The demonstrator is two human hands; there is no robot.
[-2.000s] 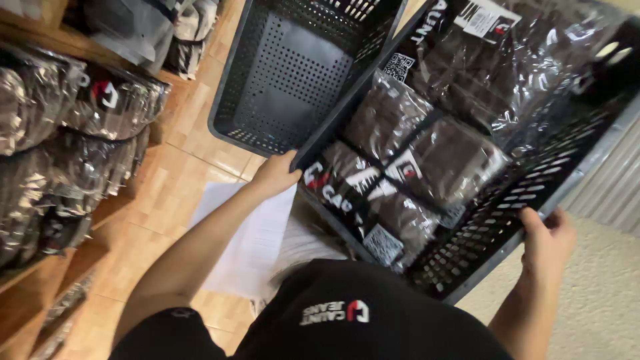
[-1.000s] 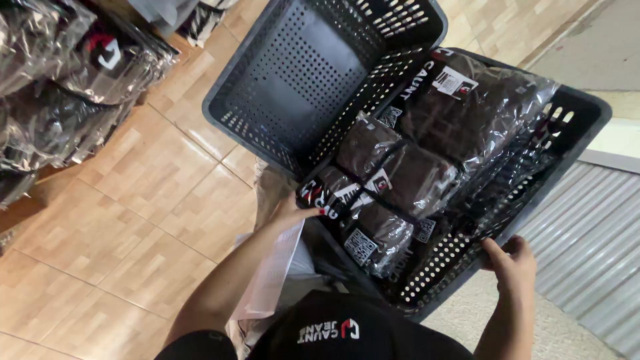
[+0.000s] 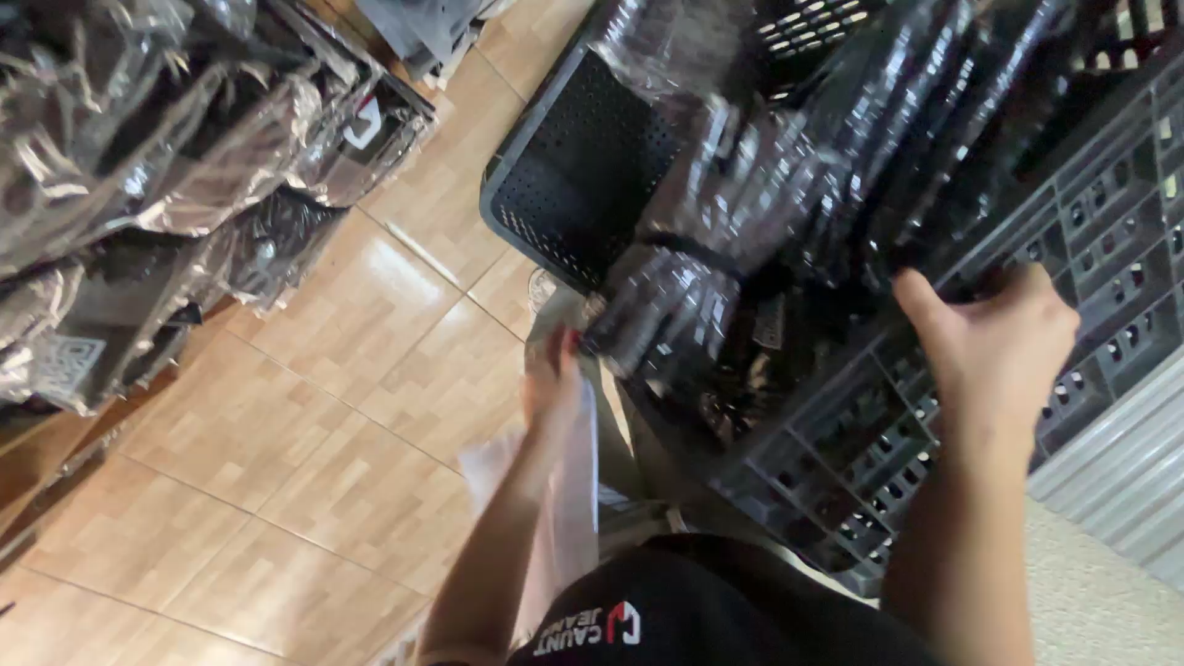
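A black perforated plastic crate (image 3: 1101, 231) is tipped toward a second dark perforated crate (image 3: 578, 157) beyond it. Dark garments in clear plastic bags (image 3: 740, 194) lie across the tipped crate's inside and over the second crate. My right hand (image 3: 999, 342) grips the upper edge of the tipped crate's near side. At the crate's left end, my left hand (image 3: 555, 370) is at the corner of a bagged bundle (image 3: 666, 310); whether its fingers hold the bundle or the crate's edge is hidden and blurred.
Stacks of bagged dark garments (image 3: 185, 148) fill a wooden shelf (image 3: 213, 324) at the left. A tiled floor (image 3: 342, 444) runs between shelf and crates. White paper or plastic sheeting (image 3: 564, 490) hangs under my left forearm. A corrugated grey panel (image 3: 1128, 462) is at the right.
The loaded crate has gone from lying fairly level to steeply tipped, its near side raised by my right hand. The bagged garments have slid toward and over the other crate.
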